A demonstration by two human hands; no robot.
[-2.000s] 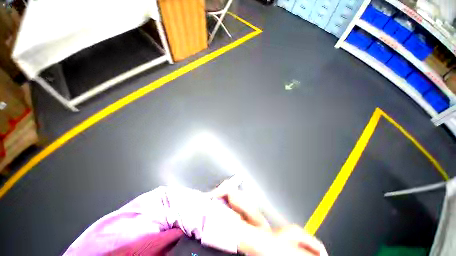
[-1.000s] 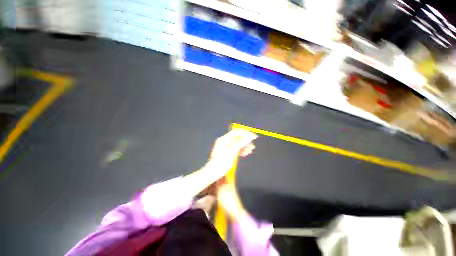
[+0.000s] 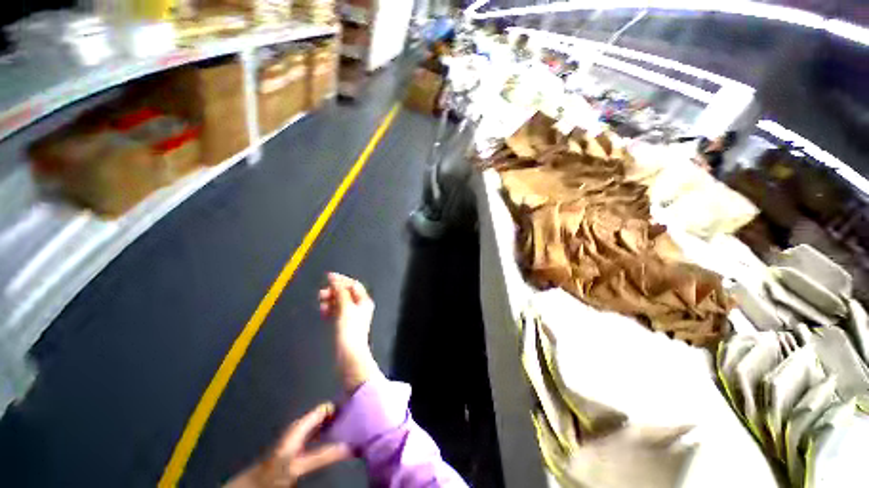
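Note:
My right hand is raised over the floor left of the table, its fingers loosely curled, and nothing shows in it. My left hand is low at the bottom edge, fingers spread against the purple sleeve of my right forearm; blur hides whether it grips the cloth. Beige bag bodies with yellow edges lie on the white table at the right, with more standing bodies beside them. A crumpled heap of brown bags lies behind. Neither hand touches a bag.
The long white table runs away along my right. A dark object stands beside it on the floor. A yellow line runs along the dark aisle. Shelves with cartons line the left. An open carton has red edges.
The view has swung right from the floor and blue-bin shelves to the aisle and bag table. My left hand has moved back to my right sleeve; my right hand is now the forward one.

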